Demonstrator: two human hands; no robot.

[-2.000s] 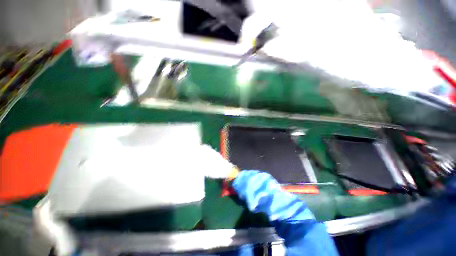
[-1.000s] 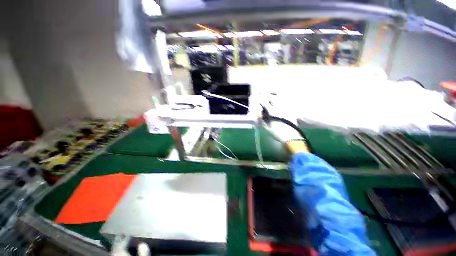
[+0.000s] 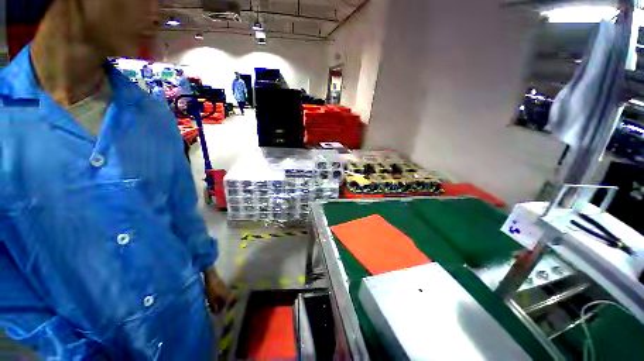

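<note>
A flat silver-white metal enclosure (image 3: 452, 314) lies on the green conveyor surface (image 3: 452, 222) at the lower right, its near part cut off by the bottom edge. A red-orange protective sheet (image 3: 380, 244) lies flat just beyond it, touching or partly under its far end. Neither my left hand nor my right hand is in the picture.
A person in a blue smock (image 3: 106, 211) stands close on the left. A black tote (image 3: 243, 324) with red-orange sheets is on the floor beside the line. Wrapped metal parts (image 3: 282, 187) stand beyond. Pliers (image 3: 600, 233) lie on the white shelf (image 3: 625, 271) at right.
The view has swung left and up, bringing the person and floor area into view. Both hands and the black trays have left the picture. The white enclosure now appears at the lower right.
</note>
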